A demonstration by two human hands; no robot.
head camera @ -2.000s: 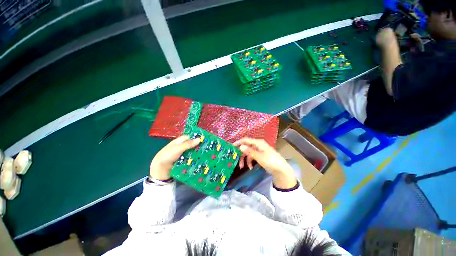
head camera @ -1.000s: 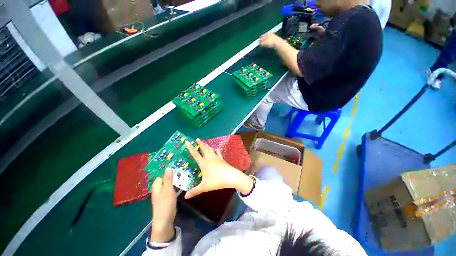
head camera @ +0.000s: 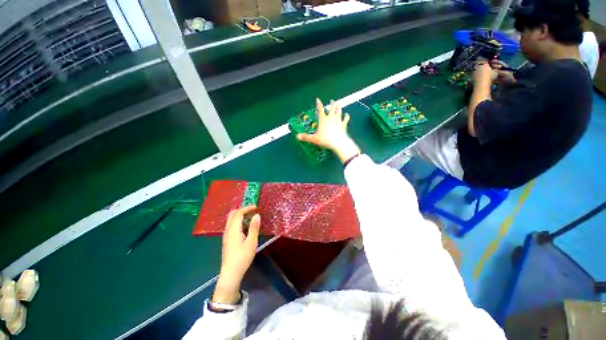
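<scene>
My right hand is over the nearer stack of green circuit board panels, its fingers spread across the top and partly hiding it. Whether it touches the top panel is unclear. My left hand is at the front of the flat red bubble bag, its thumb and forefinger close to the green board strip that shows there. Whether it pinches anything is unclear. The bag lies on the bench and reaches past its front edge. A second panel stack stands farther right.
A thin black pen-like tool and fine green strands lie left of the bag. Off-white housings are at the far left. A metal post rises at the conveyor edging. A person in black sits at right.
The panel that was in both hands is no longer held. My right hand has moved out over the nearer stack. My left hand has gone to the bag. The view has turned.
</scene>
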